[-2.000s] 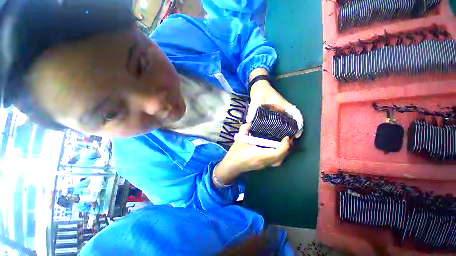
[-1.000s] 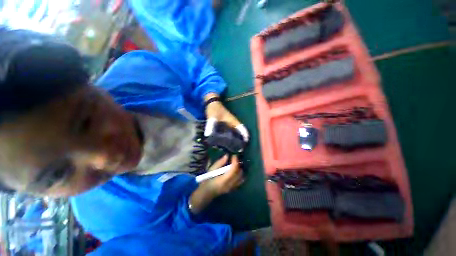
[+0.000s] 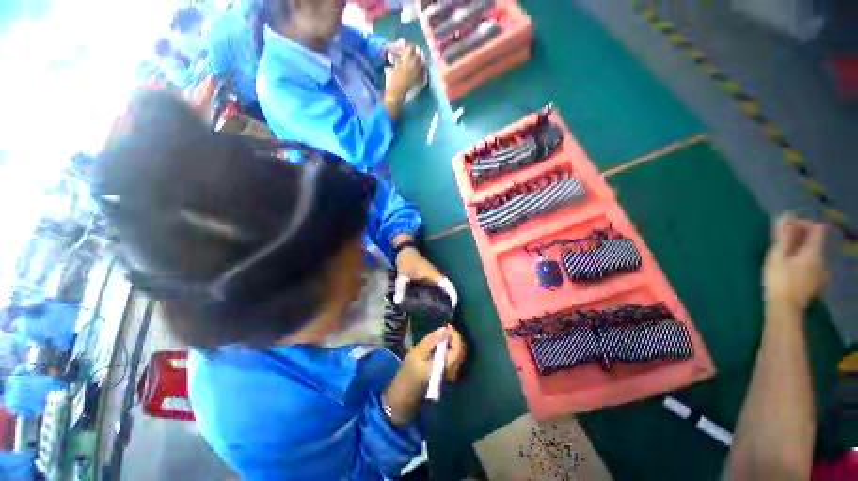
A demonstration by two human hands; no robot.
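A bare hand and forearm, seemingly my right hand (image 3: pixel 798 256), rise from the lower right beside the bench. The fingers look bent together; I cannot tell whether they hold anything. My left hand is not in view. Left of that hand, a coral parts tray (image 3: pixel 504 282) lies on the green bench. It holds rows of black-and-silver striped square wired modules (image 3: pixel 644 342) with dark leads. One loose module (image 3: pixel 548 273) lies apart in the third compartment. A white adhesive strip (image 3: pixel 712 430) lies near the tray's lower right corner.
A neighbouring worker (image 3: pixel 310 404) in blue leans in at left, one hand around black modules (image 3: pixel 426 301), the other holding a white strip (image 3: pixel 436 368). Another worker (image 3: pixel 320 103) sits beyond. More coral trays (image 3: pixel 484 58) stand at the top. A speckled pale sheet (image 3: pixel 536 451) lies below.
The view has swung and widened. The near tray appears smaller, and the bare forearm, farther worker, more trays and floor have come into view. The neighbour's head is now lowered.
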